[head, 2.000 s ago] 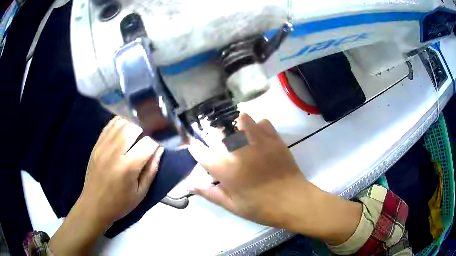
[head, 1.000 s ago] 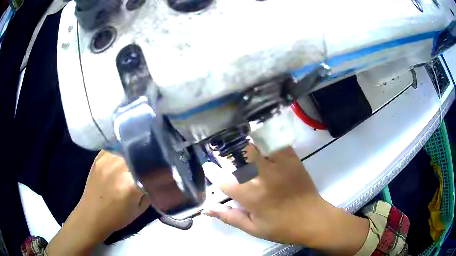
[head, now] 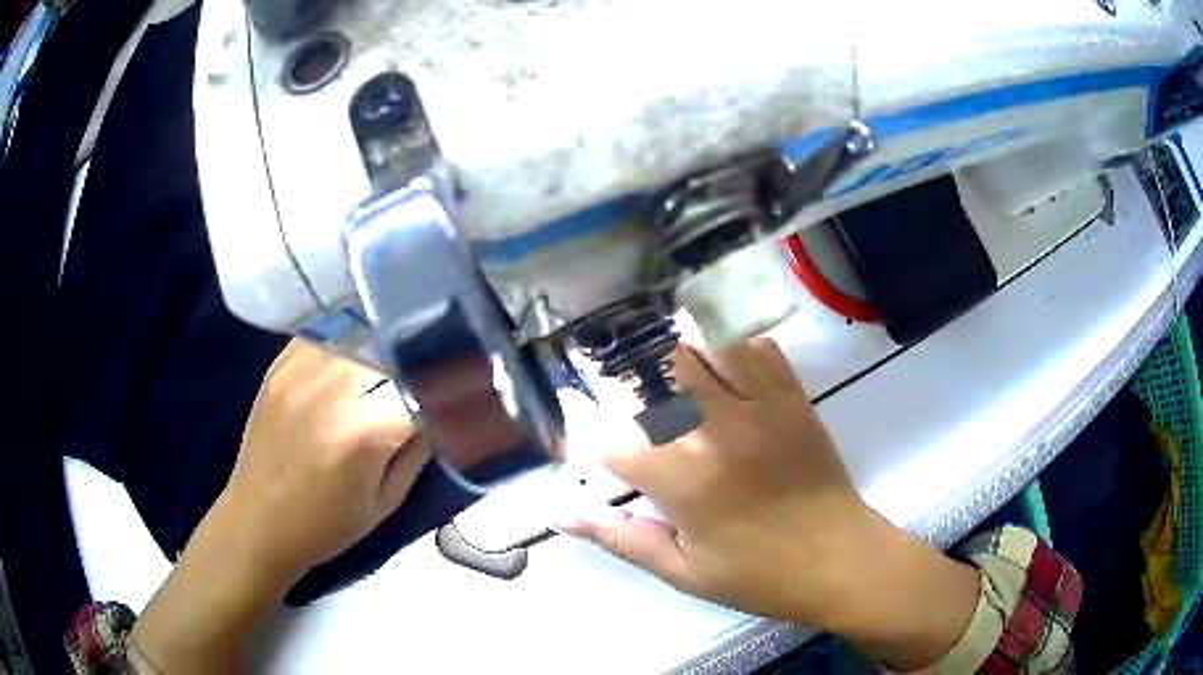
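Note:
A dark fabric panel (head: 172, 290) lies to the left of the white sewing machine head (head: 554, 106) and runs under my left hand. My left hand (head: 323, 448) rests on the fabric, fingertips partly hidden behind the shiny metal take-up lever guard (head: 455, 356). My right hand (head: 752, 488) is just right of the needle area, below the thread tension assembly (head: 640, 356). Its thumb and fingers are apart, and its fingertips are lost in lamp glare and behind machine parts. Whether it grips fabric cannot be seen. The needle and presser foot are hidden.
A black flat object (head: 917, 257) lies on a red loop handle (head: 825, 284) under the machine arm. A ruler edge (head: 1055, 369) borders the white table (head: 910, 409). At the right is a green plastic basket (head: 1187, 435) with yellow fabric (head: 1161, 541).
The machine head first shifts down in view, then slightly up and right. The dark fabric between my hands shows less than two seconds ago. My hands stay near the needle area.

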